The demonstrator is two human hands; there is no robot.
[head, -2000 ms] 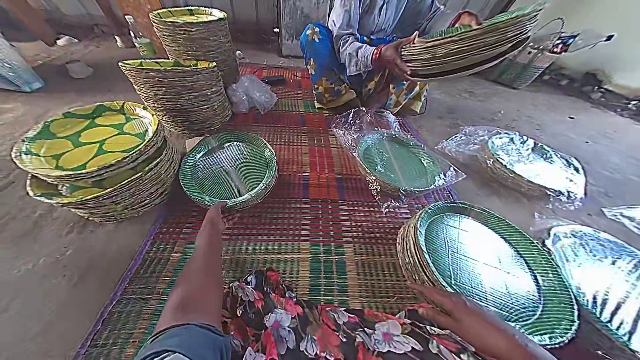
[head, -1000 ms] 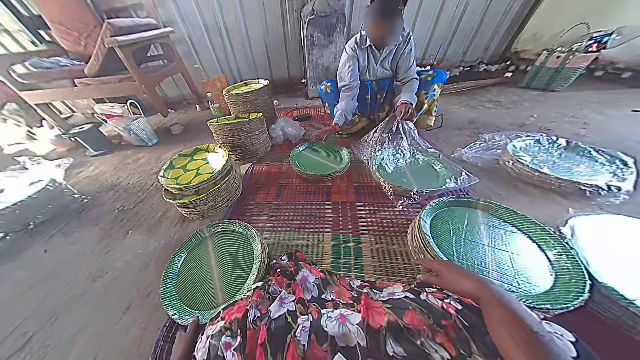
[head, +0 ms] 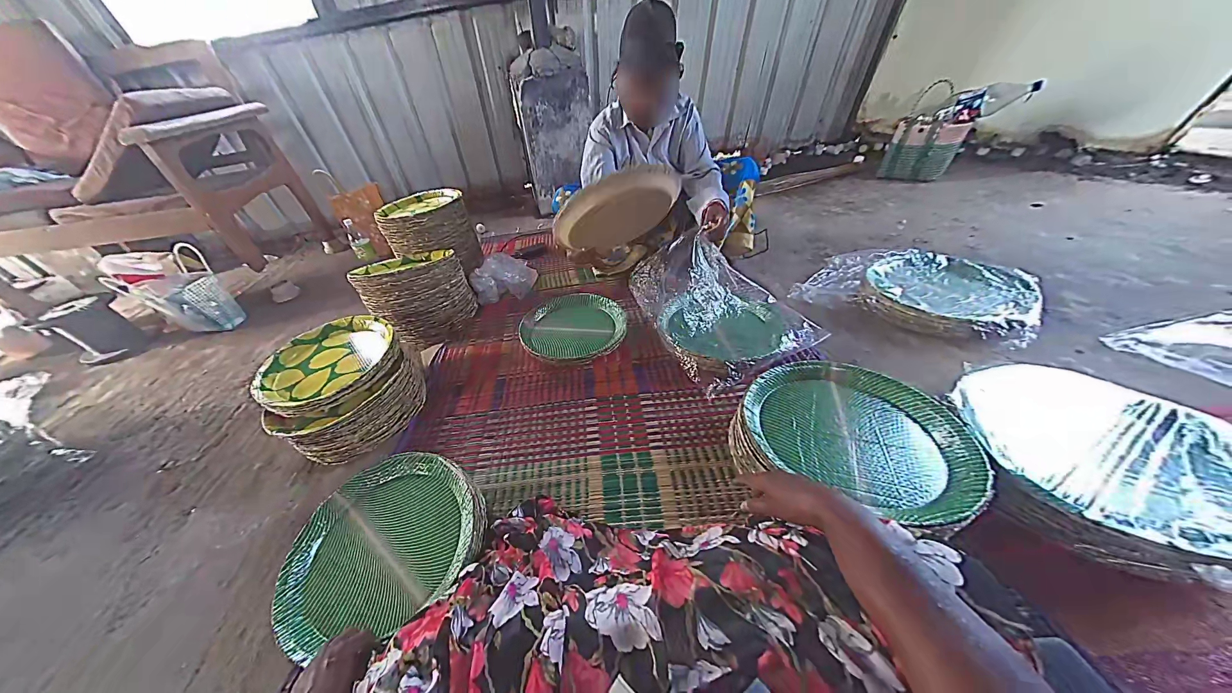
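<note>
At the lower left, my left hand (head: pixel 339 658) touches the near rim of a tilted stack of oval green trays (head: pixel 380 544); its fingers are partly hidden. My right hand (head: pixel 787 498) rests against the near left edge of another green oval tray stack (head: pixel 852 438) and my floral-clothed lap. Beyond, a small green tray stack (head: pixel 573 325) lies on the woven mat (head: pixel 587 423). Beside it, more green trays (head: pixel 724 332) sit in a clear plastic bag (head: pixel 707 274). A person opposite holds up the bag's top with one hand, with a tan-backed round tray (head: pixel 617 208) raised at the other side.
Stacks of yellow-and-green patterned trays (head: pixel 332 385) stand at the left, near a crumpled plastic bag (head: pixel 502 277). Plastic-wrapped tray stacks (head: pixel 953 289) lie at the right. A wooden chair (head: pixel 197 144) and a woven basket (head: pixel 924 149) are farther back.
My left hand and a green tray stack have moved from the mat's middle to my lower left. The other person now holds a tan-backed tray up beside the bag. The view has shifted.
</note>
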